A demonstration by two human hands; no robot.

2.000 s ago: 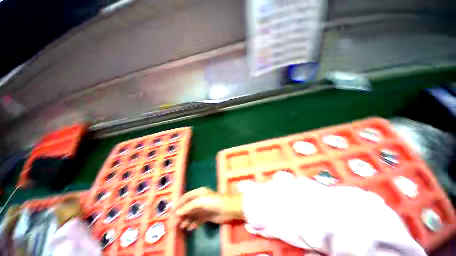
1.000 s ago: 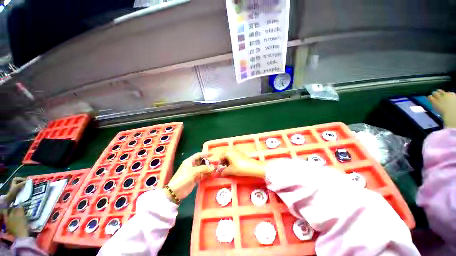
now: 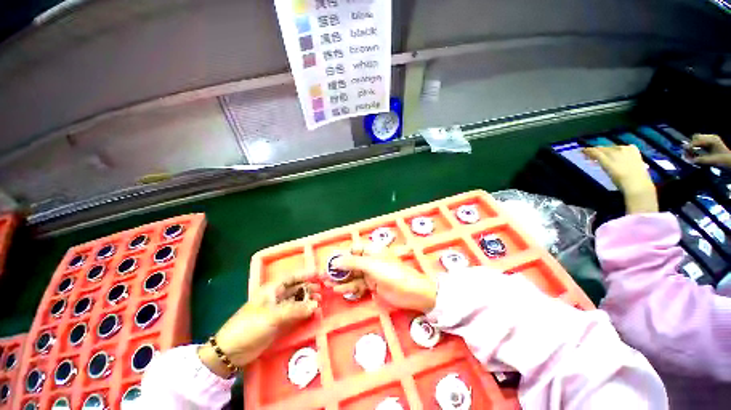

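The coral-orange working tray (image 3: pixel 268 392) with large square pockets lies under my hands. Several watch heads lie in it with white or silver sides up; one (image 3: pixel 491 246) shows a dark face. My right hand (image 3: pixel 385 279) holds a watch head (image 3: pixel 337 267) with a dark face and silver rim above the tray's far left part. My left hand (image 3: pixel 264 320), palm partly up, has a small dark and silver piece, likely another watch head (image 3: pixel 300 295), at its fingertips, mostly hidden by the fingers. The hands are slightly apart.
A small-pocket orange tray (image 3: pixel 183 320) with dark round faces lies left. A crumpled clear bag (image 3: pixel 545 220) touches the working tray's far right corner. At right, another worker's hands (image 3: pixel 629 170) are over black trays (image 3: pixel 705 240). A colour chart (image 3: pixel 341 64) hangs ahead.
The view has turned right. My hands, together a second ago, are now slightly apart, and the dark face in my right hand now shows. The neighbour's hand has moved over the black trays.
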